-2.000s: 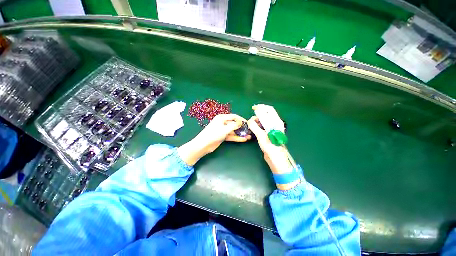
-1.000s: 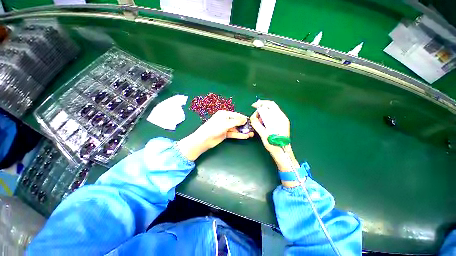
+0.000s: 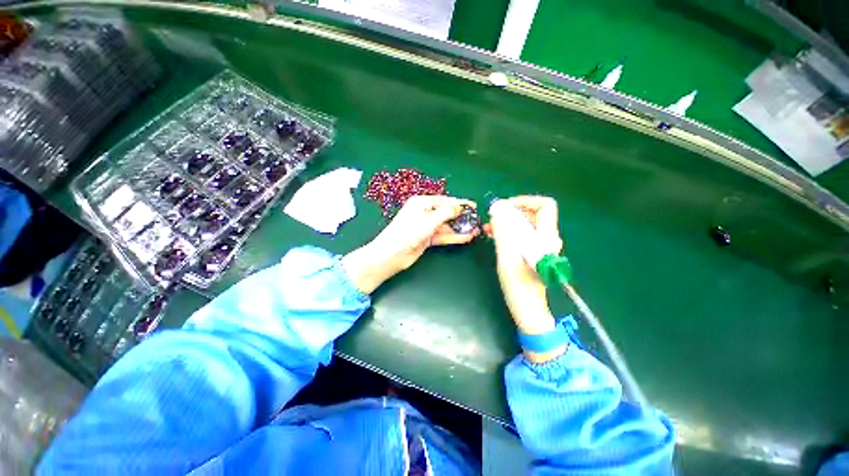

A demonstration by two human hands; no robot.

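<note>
My left hand (image 3: 416, 231) holds a small dark glossy housing (image 3: 464, 220) between thumb and fingers, above the green bench. My right hand (image 3: 523, 244) is just right of it, closed around a white syringe-like barrel (image 3: 518, 229). A bright green cap (image 3: 553, 270) sits at the barrel's back, and a thin whitish hose (image 3: 603, 339) runs from it along my right forearm. The tip by the housing is too small to make out. A loose pile of small red components (image 3: 404, 189) lies just beyond my left hand.
A white paper or wipe (image 3: 323, 200) lies left of the pile. Clear blister trays with dark parts (image 3: 207, 176) lie farther left, stacked trays (image 3: 70, 98) at far left. A single black part (image 3: 720, 235) lies right. A metal rail (image 3: 559, 89) runs behind, with papers beyond.
My right hand has turned and moved slightly right, away from the housing; the green cap has swung right and the hose bows outward. My left hand still holds the housing.
</note>
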